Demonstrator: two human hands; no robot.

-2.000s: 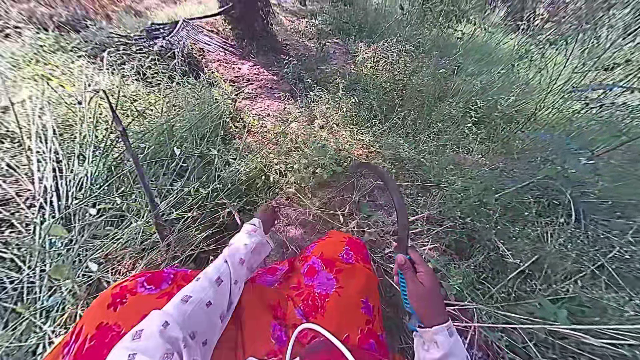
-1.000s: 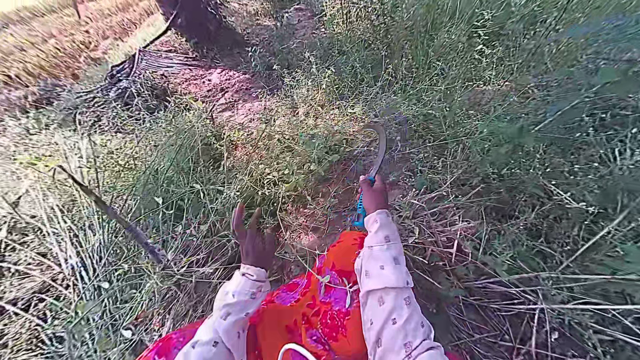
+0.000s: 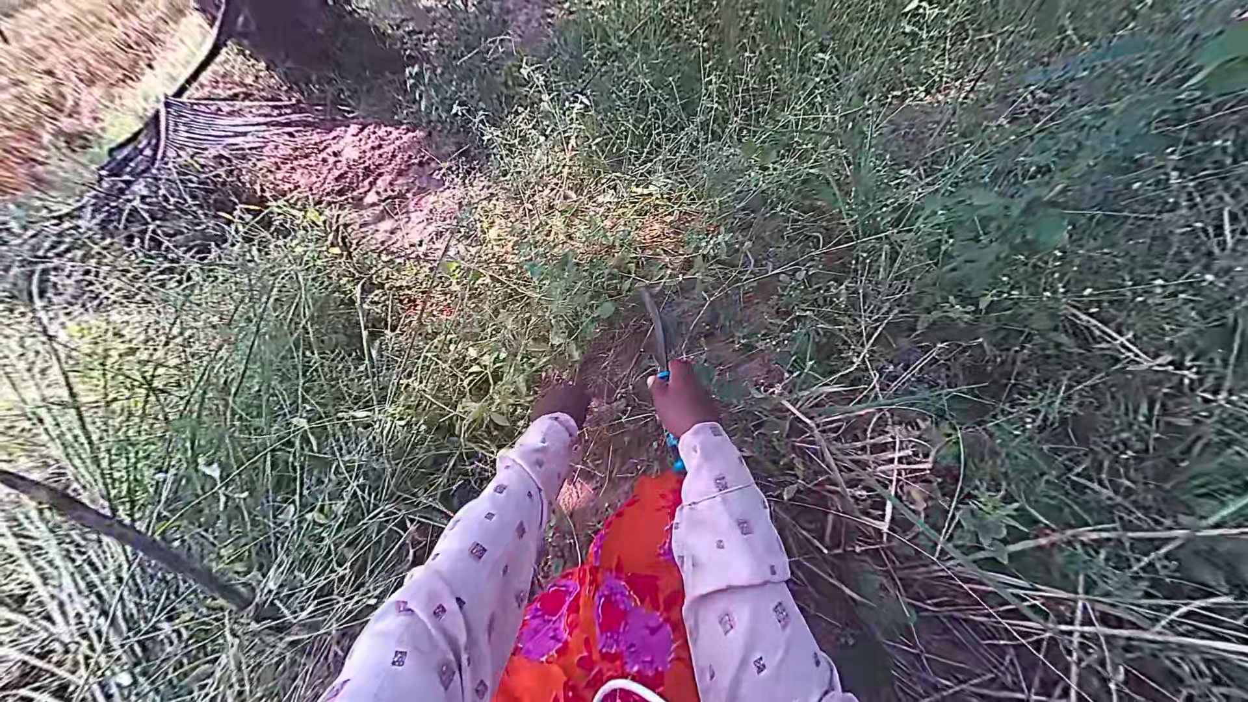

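Note:
My right hand [image 3: 684,398] is closed around the blue-wrapped handle of a sickle [image 3: 655,327], whose curved metal blade points forward, its tip among low weeds. To its left, my left hand [image 3: 563,400] reaches down at the edge of the green weeds [image 3: 526,361]; its fingers are dark and partly hidden, so whether they grip any stems cannot be told. Both forearms wear light patterned sleeves. Below the hands lies orange cloth with pink and purple flowers [image 3: 624,614], over my lap.
Cut dry stalks [image 3: 887,468] lie to the right. A dark stick [image 3: 127,536] slants through tall grass at left. A tree trunk [image 3: 292,29], a bundle of thin sticks [image 3: 224,127] and bare reddish soil [image 3: 361,166] are at the upper left.
The sickle and my right hand have moved from the right side to the middle. My left hand, raised with fingers spread one second ago, is now down at the weeds beside the right hand.

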